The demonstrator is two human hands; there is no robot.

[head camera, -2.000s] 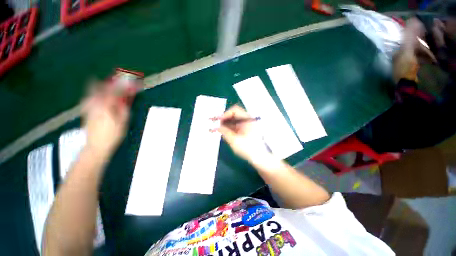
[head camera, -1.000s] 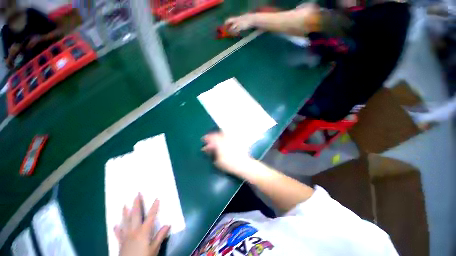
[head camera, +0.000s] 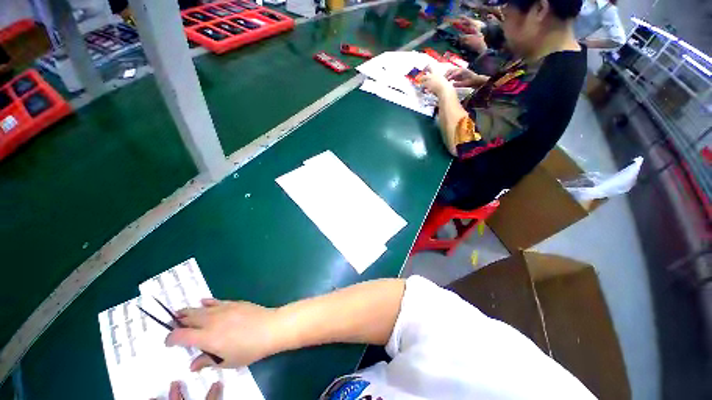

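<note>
Overlapping white adhesive sheets (head camera: 129,340), printed with rows of small grey marks, lie on the bench at lower left. My right hand (head camera: 226,332) rests over them, palm down, holding thin black tweezers (head camera: 160,314) whose two points face up-left, apart, above the printed marks. Of my left hand (head camera: 195,391), only blurred fingertips show on the sheets at the bottom edge; the rest is cut off. Two overlapping plain white sheets (head camera: 339,207) lie separately on the bench at centre.
A pale rail with a metal post (head camera: 176,94) borders the green bench (head camera: 265,258). Beyond are red parts trays (head camera: 234,27) and red housings (head camera: 332,62). At upper right, a seated person (head camera: 519,117) works over white sheets. A red stool (head camera: 449,226) and open cardboard boxes (head camera: 554,301) stand beside the bench.
The view has turned right. My right hand has moved from near the central sheets to the left sheets, where tweezers now show clearly. My left hand has slipped mostly below the picture.
</note>
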